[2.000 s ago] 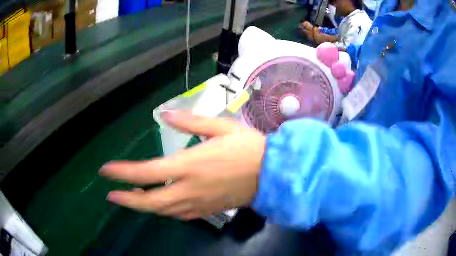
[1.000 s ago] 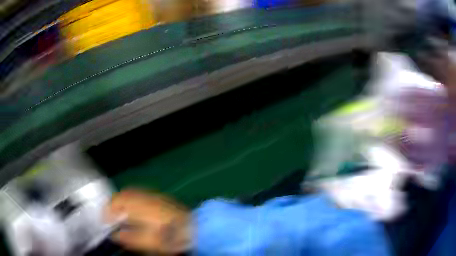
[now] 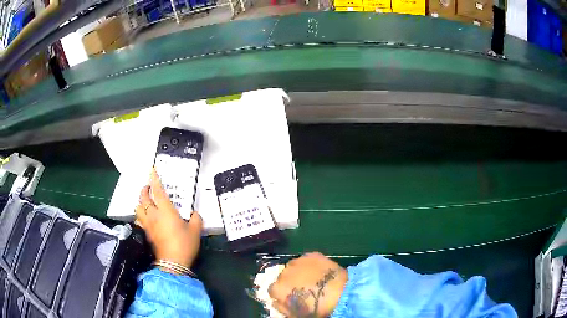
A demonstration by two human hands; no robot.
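My left hand (image 3: 169,227) holds a black smartphone (image 3: 179,164) by its lower end, over an open white box. The phone's back faces up, with camera lenses at its top and a white printed label below. A second labelled smartphone (image 3: 244,205) lies beside it, partly on the front of the white boxes (image 3: 248,133). My right hand (image 3: 311,284) is at the bottom, fingers curled down over small crumpled white and clear scraps (image 3: 267,282); its fingertips are hidden, so I cannot tell if it grips them.
Black pocketed trays (image 3: 68,261) stand at the lower left, with another white box (image 3: 22,171) behind them. The boxes lie on the green conveyor belt (image 3: 404,186). Part of a white box (image 3: 550,279) shows at the right edge. Yellow bins (image 3: 379,6) are beyond the belt.
The view has swung left, so the fan and the other worker are out of the picture. My left hand and two phones now show. My right hand has come down to the scraps.
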